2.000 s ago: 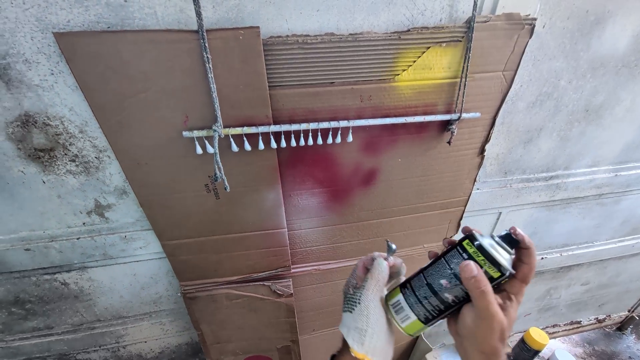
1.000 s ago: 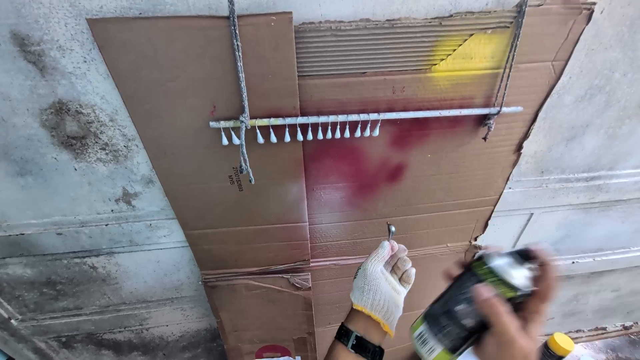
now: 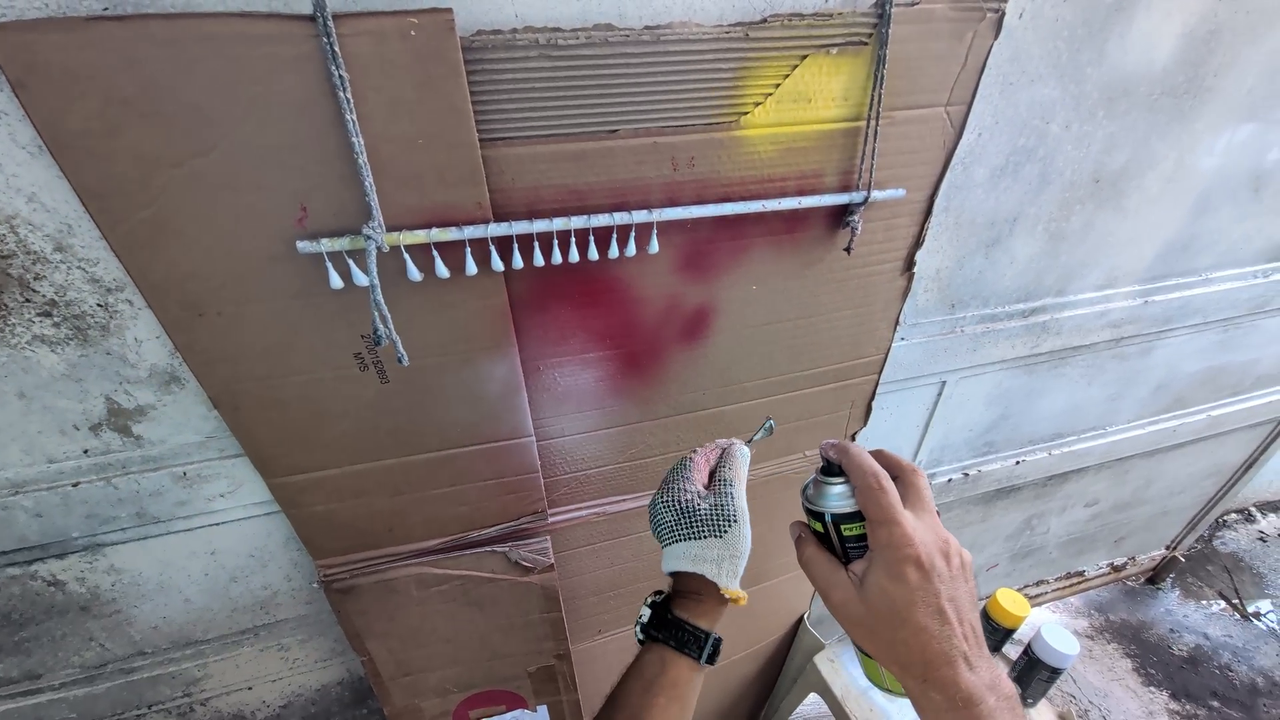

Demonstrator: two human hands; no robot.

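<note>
My left hand [image 3: 703, 510], in a dotted white knit glove, pinches a small metallic teardrop-shaped piece [image 3: 763, 431] by its thin end. To its right, my bare right hand [image 3: 890, 560] grips an upright spray paint can [image 3: 832, 510], its index finger on the nozzle. Part of the can is hidden by my hand. Above both hands hangs a thin white rod [image 3: 700, 210]. Several white teardrop-shaped pieces [image 3: 497, 257] dangle from its left and middle part by small hooks.
Cardboard sheets [image 3: 400, 420] with red and yellow paint back the rod. Ropes [image 3: 350, 130] hold the rod at both ends. At lower right are a yellow-capped can [image 3: 1005, 612], a white-capped can [image 3: 1045, 660] and a white plastic stool [image 3: 835, 670]. A grey-white wall [image 3: 1120, 200] stands behind.
The spray can, earlier tilted and held about its body, is now upright with my index finger on the nozzle. My gloved hand has turned, still holding the small piece. The view has moved closer.
</note>
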